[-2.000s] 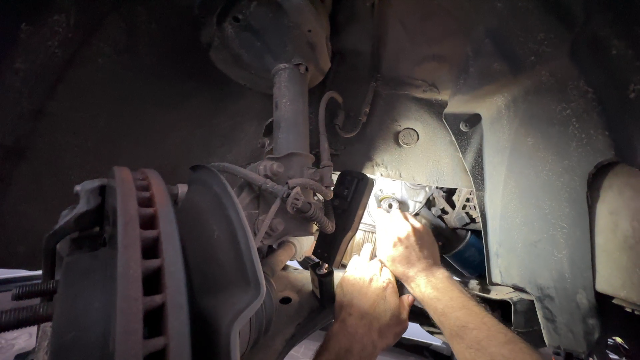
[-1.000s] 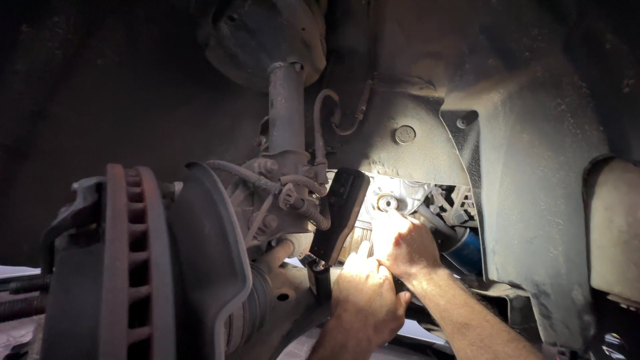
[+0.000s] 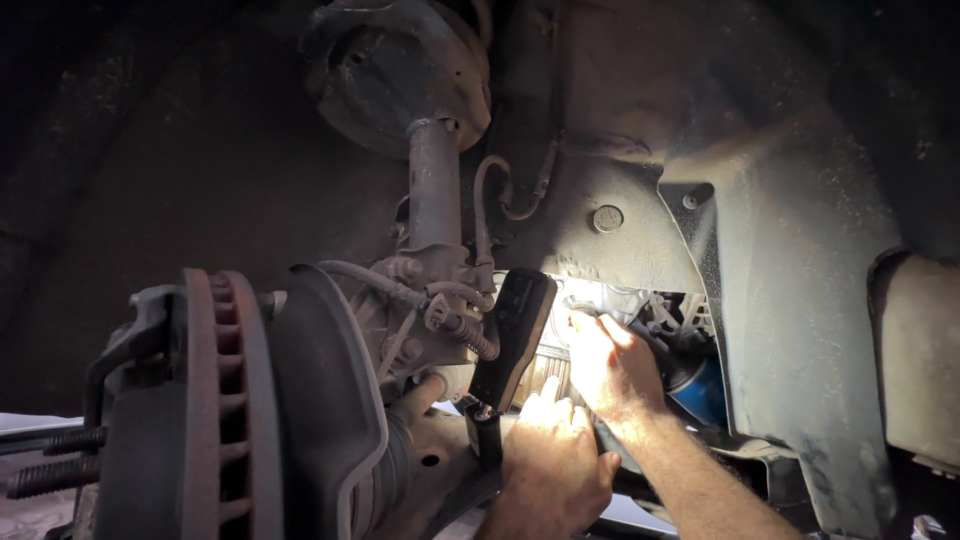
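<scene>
Inside a car's wheel well, my right hand reaches up to the brightly lit metal engine part, its fingertips at a small round fitting there. Whether the fingers grip it cannot be made out. Below and to the left, my left hand rests with its back to the camera and its fingers pointing up at the lower engine area; the fingertips are partly washed out by light. A black work light stands tilted just left of both hands and shines on the engine.
A rusty brake disc with its dust shield fills the lower left. The strut and a brake hose stand above the light. At the right are a blue cylindrical filter and the plastic fender liner.
My right hand's fingers have shifted over the round fitting, which showed more plainly a second ago. My left hand stays in about the same place.
</scene>
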